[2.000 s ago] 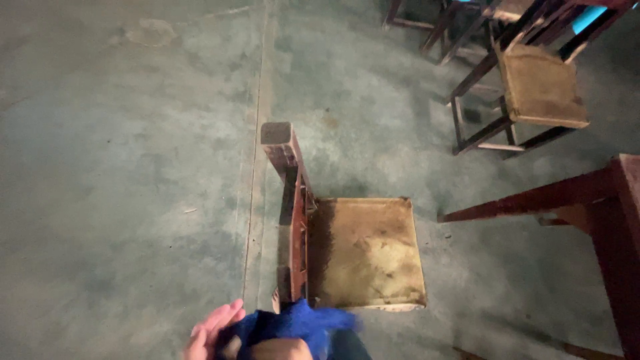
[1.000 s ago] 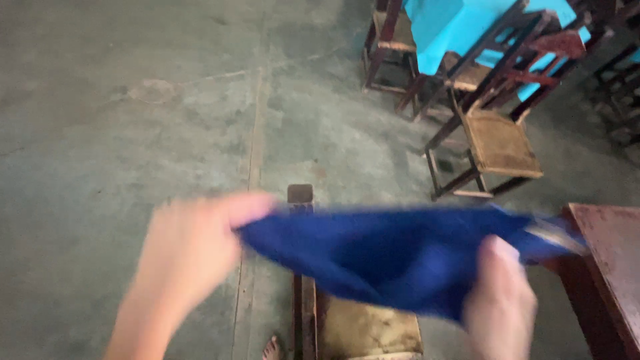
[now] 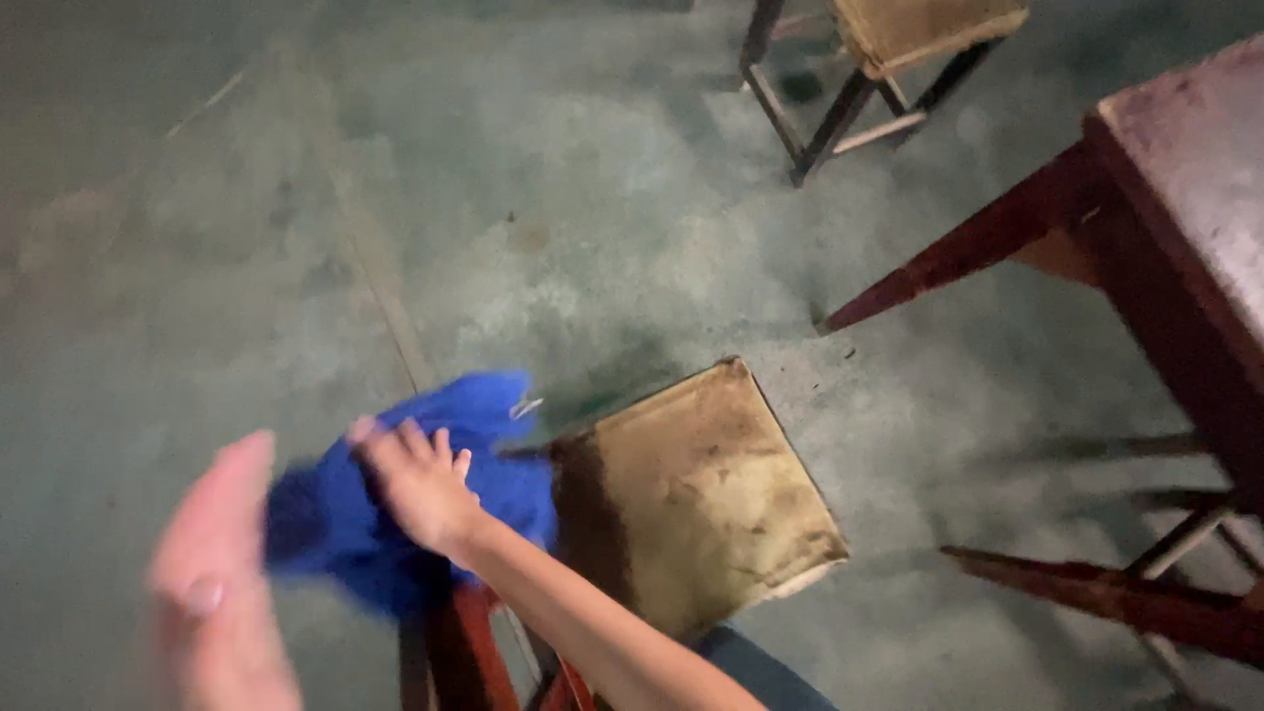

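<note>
A blue cloth (image 3: 494, 494) is draped over the top of the backrest of a wooden chair (image 3: 459, 652). My right hand (image 3: 420, 484) presses on the cloth from above, its fingers spread; whether they grip any of it cannot be told. Left of the cloth, my left hand (image 3: 212, 553) is raised and blurred, with nothing seen in it. The chair's worn tan seat (image 3: 711, 484) shows to the right of the cloth, with dark stains on it.
A dark red wooden table (image 3: 1175, 237) stands at the right, its tapered legs angled over the floor. Another chair with a tan seat (image 3: 918, 30) is at the top. Chair parts (image 3: 1185, 538) show at the lower right. The floor (image 3: 592, 227) is greenish concrete.
One second ago both hands held the blue cloth stretched out between them. Now it lies over the chair's backrest, and the left hand is off it. The view has turned.
</note>
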